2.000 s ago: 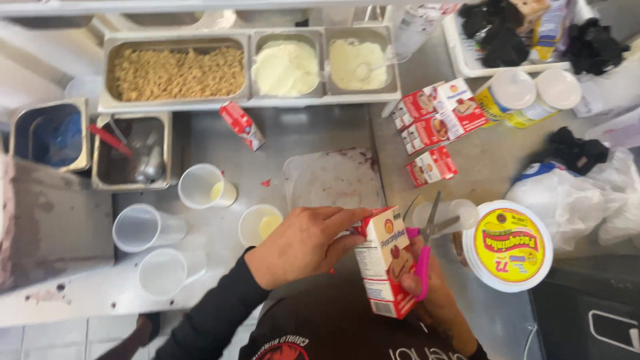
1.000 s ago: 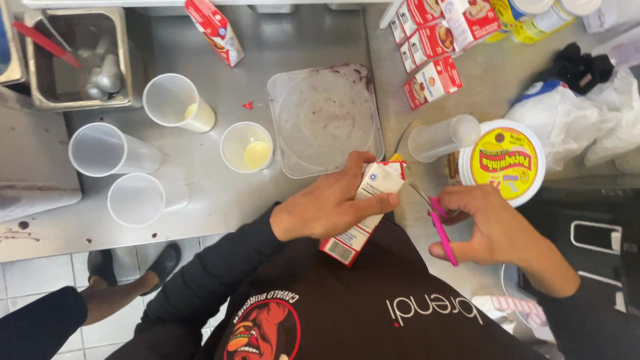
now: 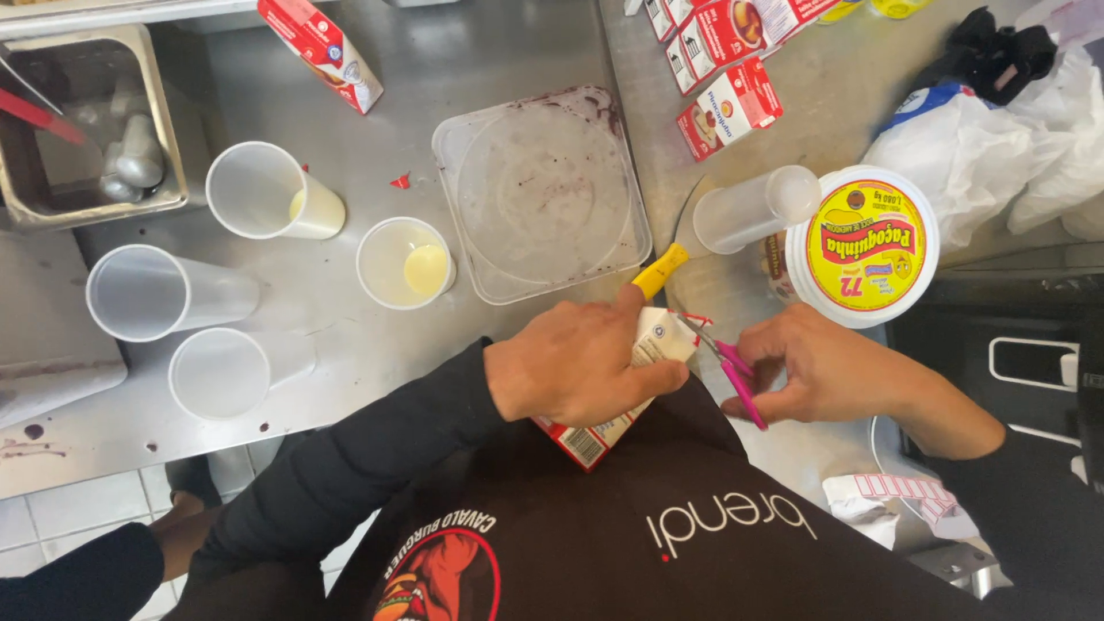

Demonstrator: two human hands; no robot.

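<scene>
My left hand (image 3: 586, 362) grips a red-and-white carton (image 3: 660, 341), tilted against my apron. In my right hand (image 3: 798, 366) are pink-handled scissors (image 3: 737, 375), their blades at the carton's top corner, where a red strip sticks out. A yellow-handled tool (image 3: 662, 269) lies just beyond my left hand; its flat metal end is partly hidden by a clear plastic cup (image 3: 742, 211) on its side. To the left, a plastic cup (image 3: 405, 263) and a taller one (image 3: 274, 191) hold some pale yellow stuff. Another red carton (image 3: 321, 53) rests on the steel counter.
A stained square plastic lid (image 3: 543, 194) lies mid-counter. Two more cups (image 3: 164, 293) stand at left, below a steel pan (image 3: 164, 112) with scoops. Right are stacked cartons (image 3: 733, 108), a Paçoquinha tub (image 3: 865, 246) and white plastic bags (image 3: 966, 155). Another person's leg (image 3: 185, 535) shows lower left.
The scissors have come to the carton's top corner, and a strip there now stands away from it. My left hand has moved up over the carton. The view has shifted lower and closer since the oldest frame.
</scene>
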